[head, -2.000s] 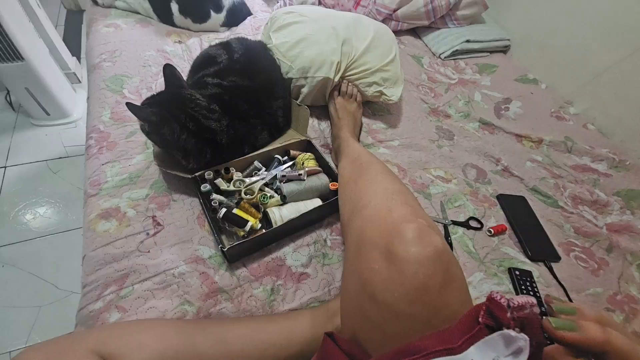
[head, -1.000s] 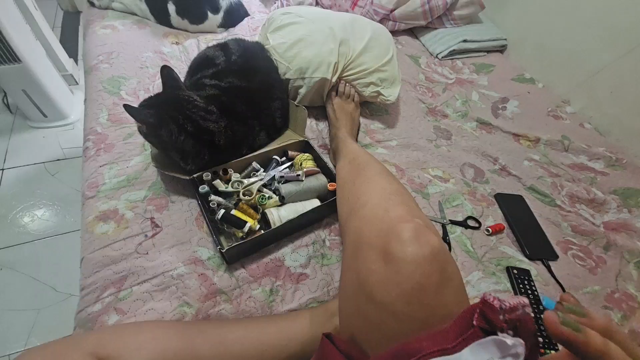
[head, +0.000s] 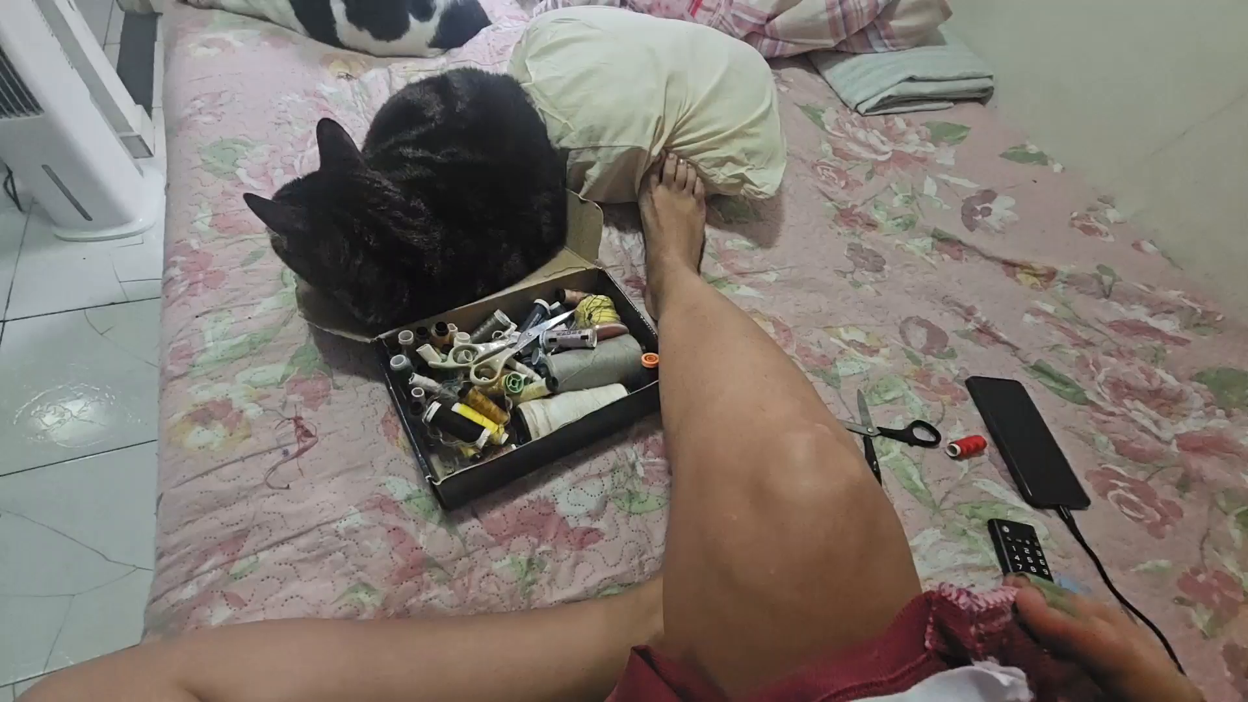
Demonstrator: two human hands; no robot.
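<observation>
My right hand (head: 1097, 624) is at the lower right, its fingers at the edge of the red cloth (head: 902, 639) over my lap; whether it grips the cloth I cannot tell. Just beyond the fingers lies a black remote control (head: 1017, 548), partly covered. Farther off are a black phone (head: 1029, 444) with a cable plugged in, a red thread spool (head: 966, 447) and black-handled scissors (head: 912, 433). My left hand is not in view. Left of my raised leg, an open cardboard box (head: 546, 453) holds thread spools and light-handled scissors (head: 497, 363).
A black cat (head: 439, 185) lies against the box, partly on its flap. Behind are a cream pillow (head: 653, 88) touching my foot, a black-and-white cat (head: 390, 21) and a folded grey-green cloth (head: 912, 78). A white appliance (head: 78, 127) stands on the tiled floor at left.
My right hand has moved from over the remote control to the edge of the red cloth. The box and the black cat have stayed in place.
</observation>
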